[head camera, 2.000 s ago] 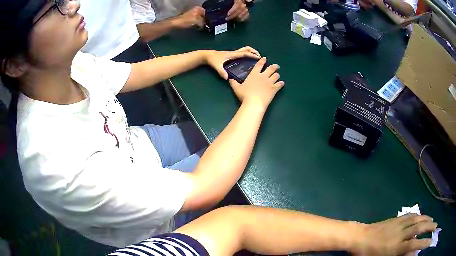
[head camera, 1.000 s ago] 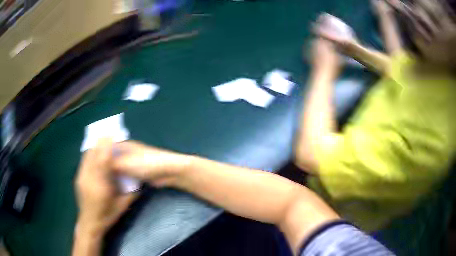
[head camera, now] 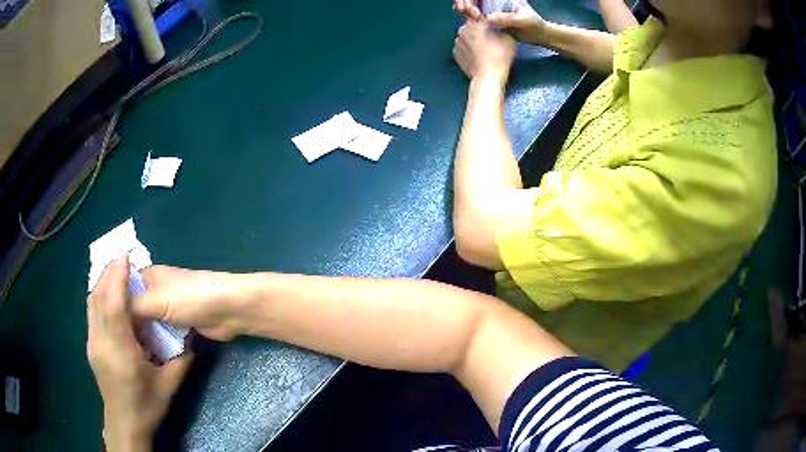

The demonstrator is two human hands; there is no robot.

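Note:
My left hand (head camera: 128,353), at the lower left, is wrapped around a leaflet bundle (head camera: 162,338) with striped grey-white edges. My right hand (head camera: 190,302) meets it from the right, thumb and palm against the bundle's upper part; its fingertips are mostly hidden. White folded leaflets (head camera: 115,244) show just above my left hand; whether they are held or lie on the table is unclear. A small folded leaflet (head camera: 163,171) lies beyond, partly sprung open. Two overlapping flat leaflets (head camera: 327,135) and another open in a V (head camera: 405,111) lie farther right.
The dark green table (head camera: 256,212) has its front edge running diagonally. A person in a yellow-green shirt (head camera: 636,185) sits at right, hands holding white paper. A looped cord (head camera: 95,168), a blue object (head camera: 133,31) and brown cardboard (head camera: 44,71) are upper left. A black box (head camera: 12,393) is lower left.
The view has swung from the white-shirted neighbour and black boxes to the yellow-green-clad neighbour. My hands have come together on the bundle. Since one second ago, they appear lower and farther left in view.

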